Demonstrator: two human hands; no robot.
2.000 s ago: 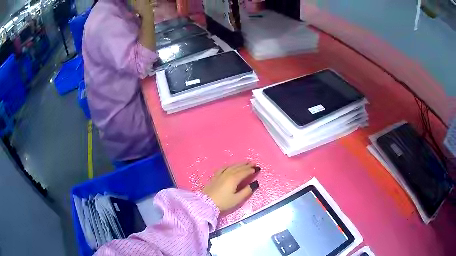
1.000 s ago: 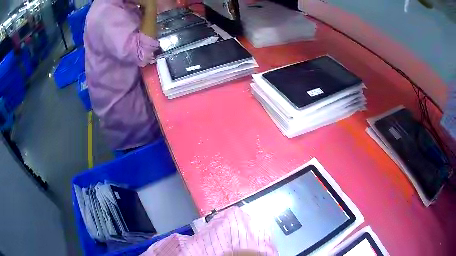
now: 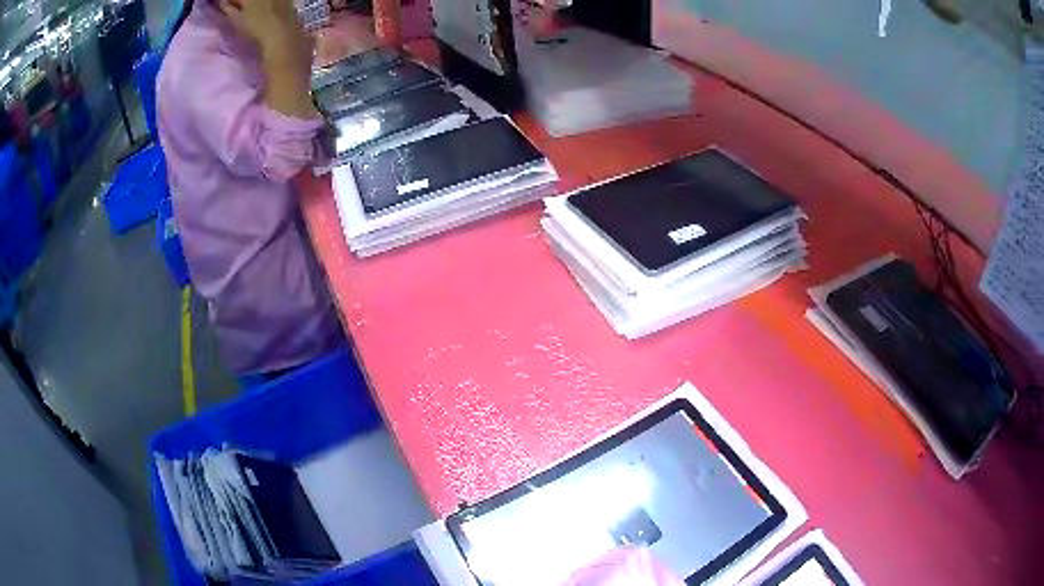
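A tablet [image 3: 595, 504] with a bright, lit screen lies on a white sheet at the bottom of the view, by the bench's front edge. A small dark box shows on its screen. A second lit tablet [image 3: 811, 570] is cut off by the bottom edge, to its right. A bit of pink sleeve [image 3: 624, 568] covers the lower part of the first tablet. Neither of my hands is in view.
Stacks of dark tablets with white sheets [image 3: 687, 275] stand behind, and another stack [image 3: 447, 172] is further left. Dark tablets [image 3: 916, 355] lie at right near cables. A blue tote [image 3: 269, 406] holds sleeved tablets. A person [image 3: 235, 195] in pink stands at left.
My left hand lay on the bench left of the lit tablet two seconds ago. It has drawn back out of view, leaving only a little sleeve. The view has shifted slightly.
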